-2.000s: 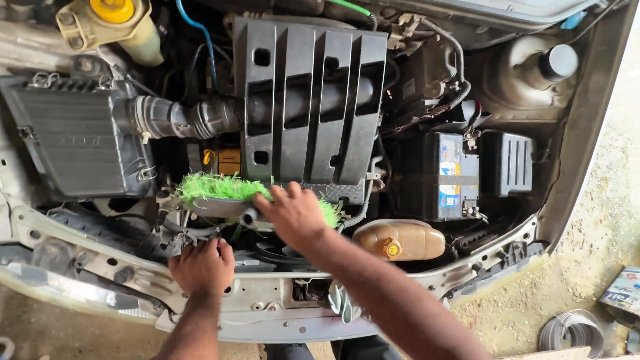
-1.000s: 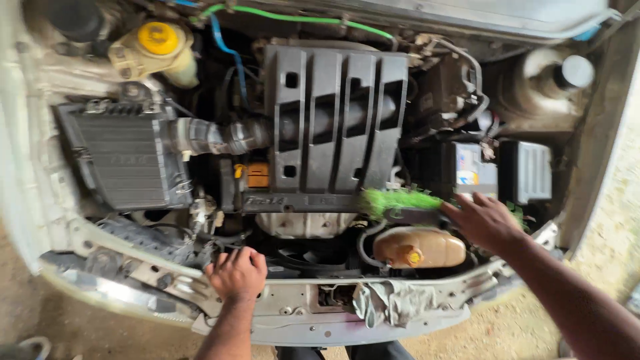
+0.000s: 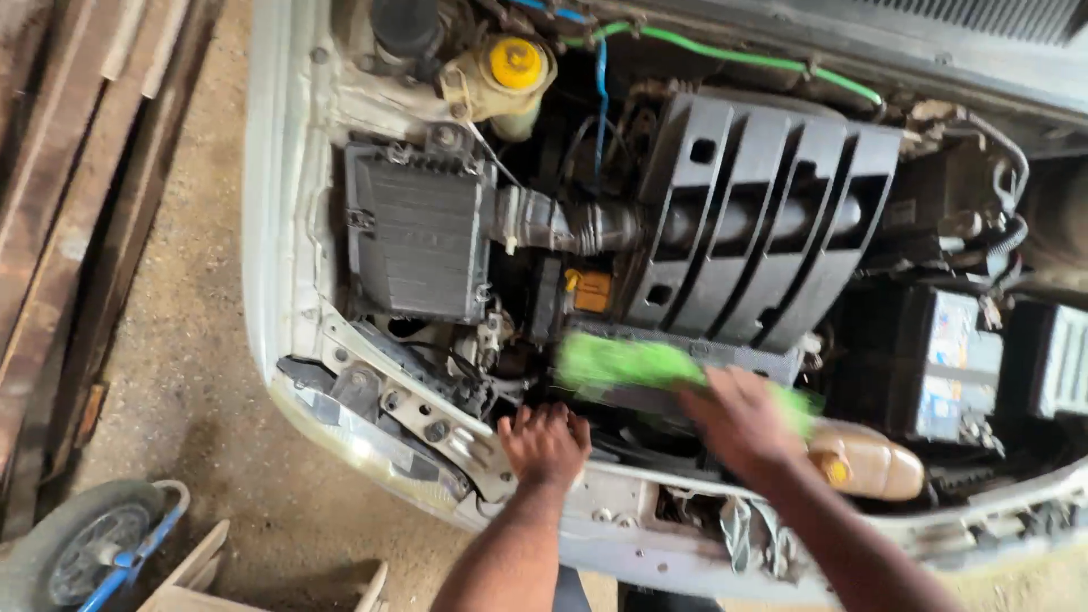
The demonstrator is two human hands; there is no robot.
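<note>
My right hand (image 3: 744, 421) is closed around a green-bristled brush (image 3: 629, 364), blurred by motion, at the front edge of the black plastic engine cover (image 3: 697, 212). My left hand (image 3: 544, 438) rests on the car's front crossmember (image 3: 608, 484), its fingers curled over the edge; nothing is seen in it. Left of the cover, a ribbed intake hose (image 3: 561, 223) joins it to the black air filter box (image 3: 416, 234). A tan coolant tank (image 3: 880, 463) with a yellow cap lies just right of my right hand.
The car battery (image 3: 960, 365) stands at the right. A yellow-capped reservoir (image 3: 501, 81) is at the upper left. A grey cloth (image 3: 756, 535) hangs on the front panel. Wooden planks (image 3: 76, 195) and a wheel with a blue frame (image 3: 102, 552) are on the ground at the left.
My right hand has moved the brush left from beside the battery, back to the front of the engine cover. My left hand stays on the front edge. The view has shifted left.
</note>
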